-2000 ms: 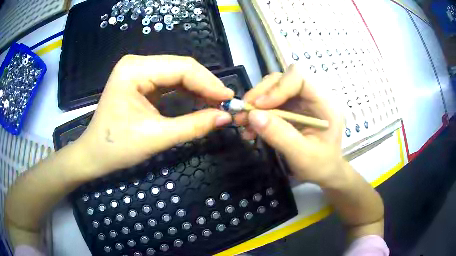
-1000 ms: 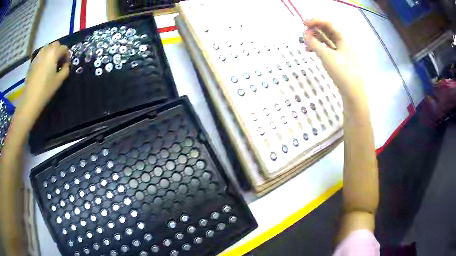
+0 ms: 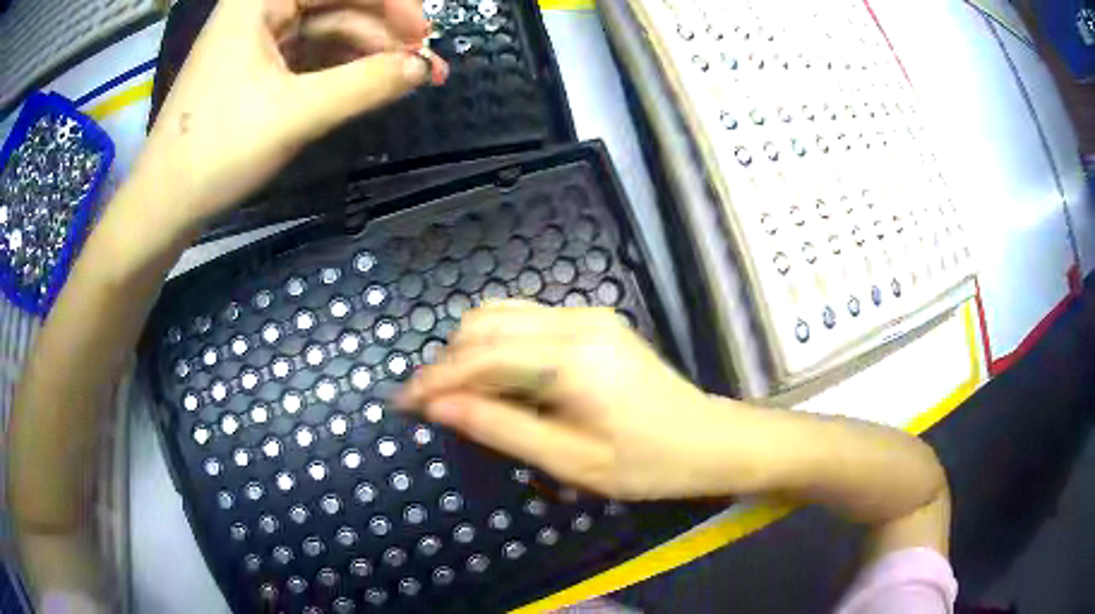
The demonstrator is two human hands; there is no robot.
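My left hand (image 3: 282, 102) is over the rear black tray (image 3: 480, 114). Its thumb and finger pinch a tiny shiny piece, partly hidden by the fingertips. My right hand (image 3: 576, 402) is palm down over the near black pocket tray (image 3: 480, 210). Its fingers are bunched and blurred at the right edge of the rows of silver pieces (image 3: 315, 355); what they hold, if anything, is hidden. Part of a loose silver heap (image 3: 474, 14) shows in the rear tray beyond my left fingers. No stick can be made out.
A blue bin (image 3: 90, 198) of loose silver pieces stands at the left. Stacked white boards (image 3: 841, 216) with rows of small ring parts lie at the right. A pale slotted tray (image 3: 60, 36) is at the far left. Yellow tape (image 3: 696, 537) marks the bench's near edge.
My hands were together with the stick, then parted, left at the silver heap and right over the white boards. Now my right hand is over the near tray. The view has also shifted.
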